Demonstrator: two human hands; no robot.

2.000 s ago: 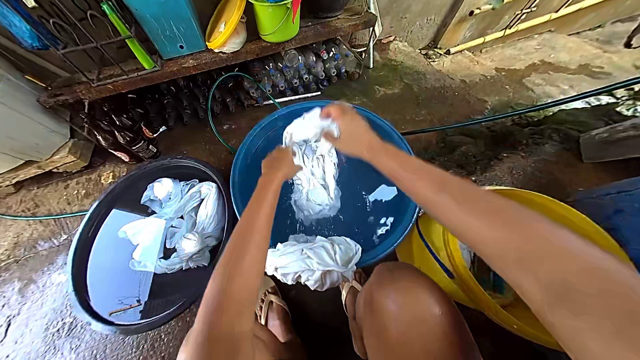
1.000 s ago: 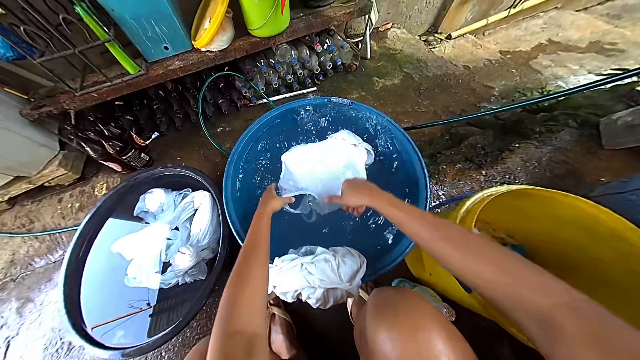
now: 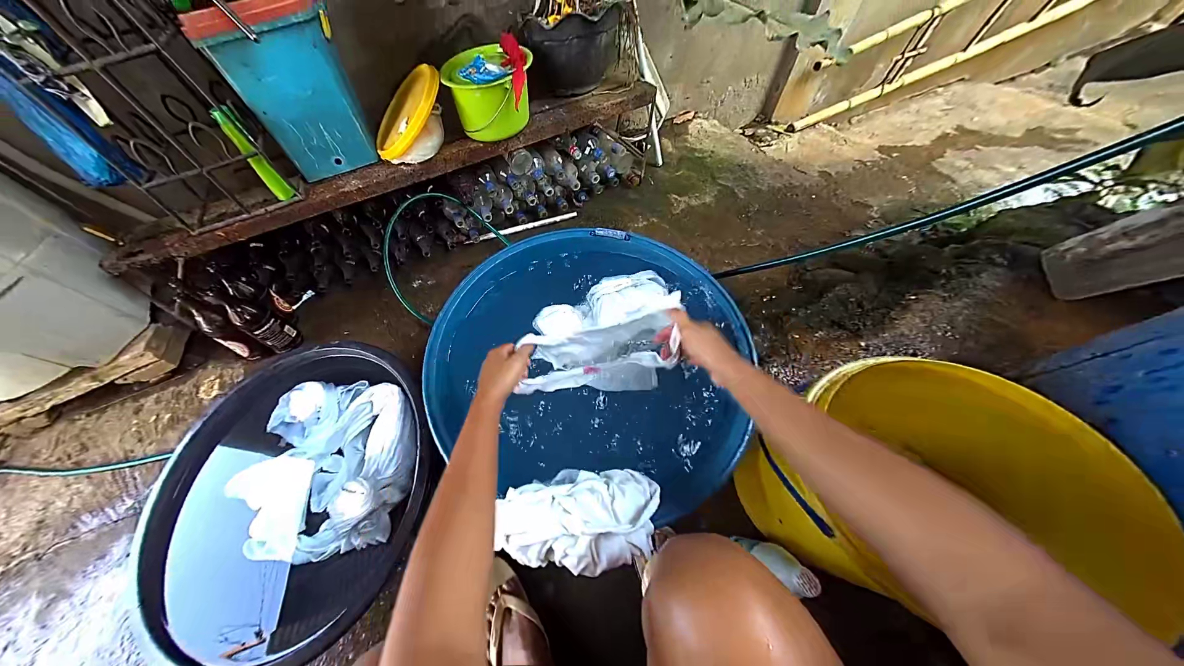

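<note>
A wet white cloth (image 3: 601,347) is stretched between my two hands over the water in the round blue plastic tub (image 3: 592,495). My left hand (image 3: 504,370) grips its left edge, and my right hand (image 3: 698,340) grips the right edge, where some red shows. The cloth's far part lies bunched on the water. Over the tub's near rim hangs a bunched white cloth (image 3: 583,520), close to my knees. Left of it, a black basin (image 3: 407,365) holds water and several wet white cloths (image 3: 347,472).
At the right stand a yellow tub (image 3: 971,462) and a blue drum (image 3: 1119,398). A green hose (image 3: 962,211) runs beyond the blue tub. Behind, a wooden bench (image 3: 370,180) bears a lime-green bucket (image 3: 486,102) and a blue bin (image 3: 296,102), with plastic bottles (image 3: 527,185) below.
The cloth was bunched between my hands two seconds ago, then spread over the water with my hands at its near edge. My hands are now farther apart, holding it stretched out.
</note>
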